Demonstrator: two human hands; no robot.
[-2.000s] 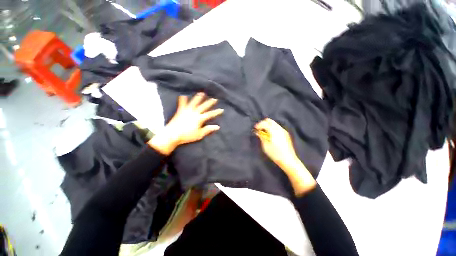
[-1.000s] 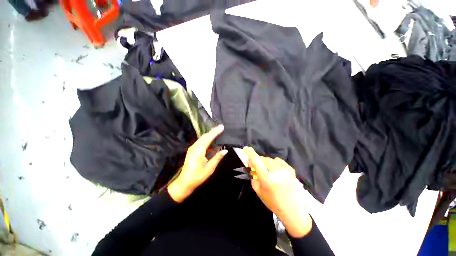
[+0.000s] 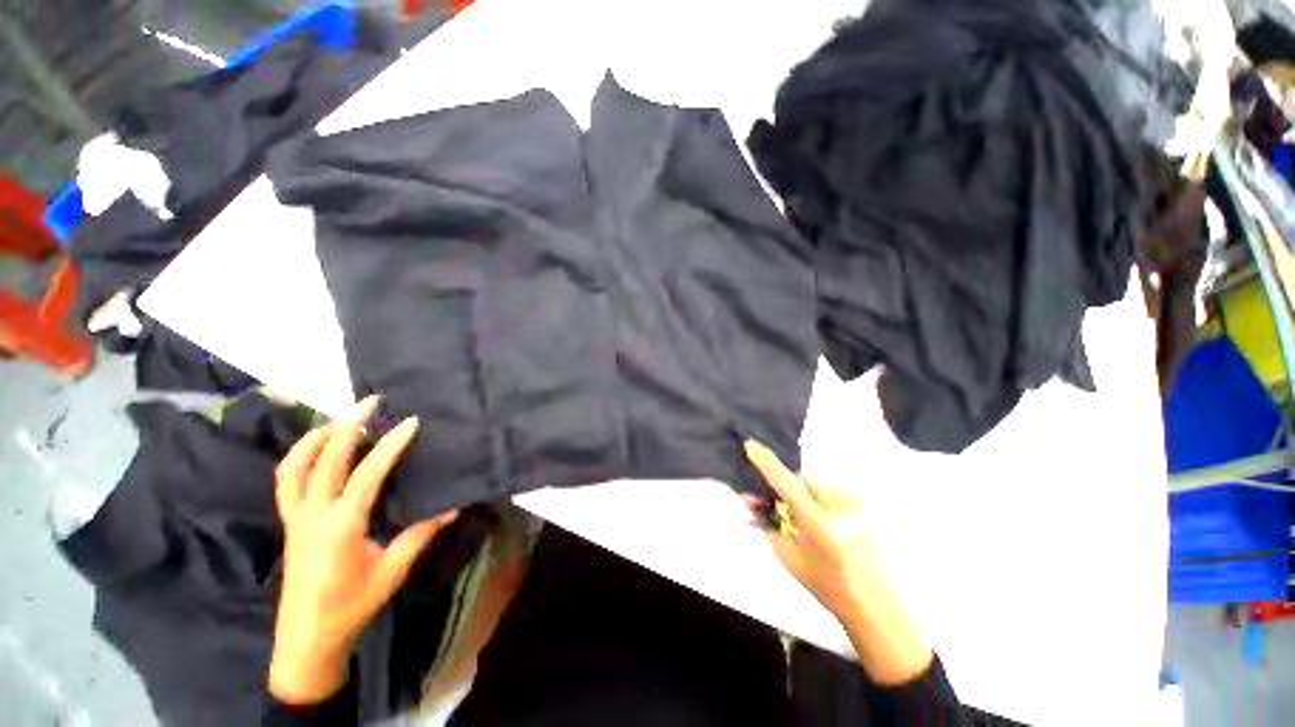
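Observation:
A dark charcoal garment [image 3: 554, 313] lies spread on the white table [image 3: 980, 568], with some creases and a seam down its middle. My left hand [image 3: 341, 526] is at its near left corner, fingers on the cloth and thumb under or at the edge. My right hand [image 3: 824, 547] pinches the near right corner between thumb and fingers. Small yellow snips [image 3: 784, 520] show in the right palm, mostly hidden by the fingers.
A crumpled black garment pile [image 3: 966, 213] lies on the table to the right. Black cloth [image 3: 199, 526] hangs low at the left. An orange stool [image 3: 43, 284] stands at far left, and a blue bin [image 3: 1228, 469] at far right.
The garment has been turned and laid flatter, its near edge now level between my hands. My hands have moved apart to its two near corners. The snips' blades no longer show clearly.

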